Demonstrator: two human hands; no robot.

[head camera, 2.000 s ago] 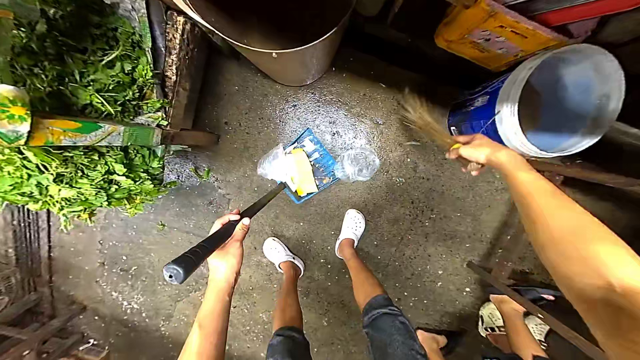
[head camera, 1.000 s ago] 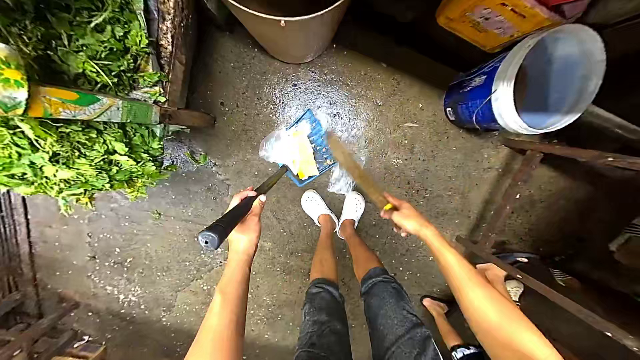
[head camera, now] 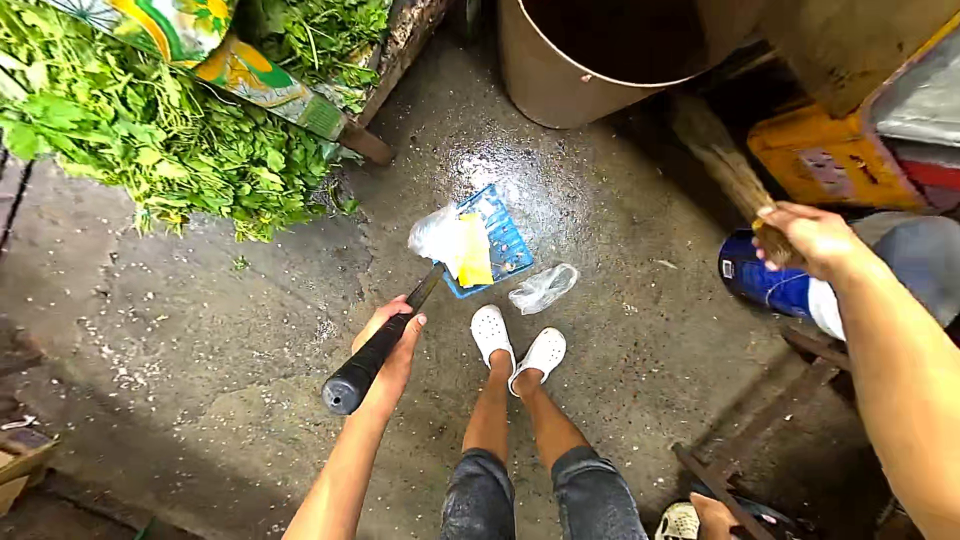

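My left hand (head camera: 390, 349) is closed round the black grip of a long-handled dustpan, whose blue pan (head camera: 506, 232) rests on the wet concrete floor. A crumpled clear plastic bag (head camera: 435, 232) and a yellow and white wrapper (head camera: 471, 251) lie on the pan. Just right of the pan, another clear plastic bag (head camera: 544, 288) is on the floor. At the right, my right hand (head camera: 810, 240) grips a straw hand broom (head camera: 724, 161), its blurred bristles pointing up and left toward the large bin.
Leafy greens (head camera: 187, 142) fill the upper left beside a wooden post (head camera: 367, 144). A big brown bin (head camera: 555, 90) stands at the top. A yellow crate (head camera: 832, 157) and a blue bucket (head camera: 765, 277) are at the right. Another person's shoe (head camera: 679, 521) shows at the lower right.
My right hand has swung the broom from beside the dustpan out to the right, near the crate. My left hand still holds the dustpan. The view has shifted.
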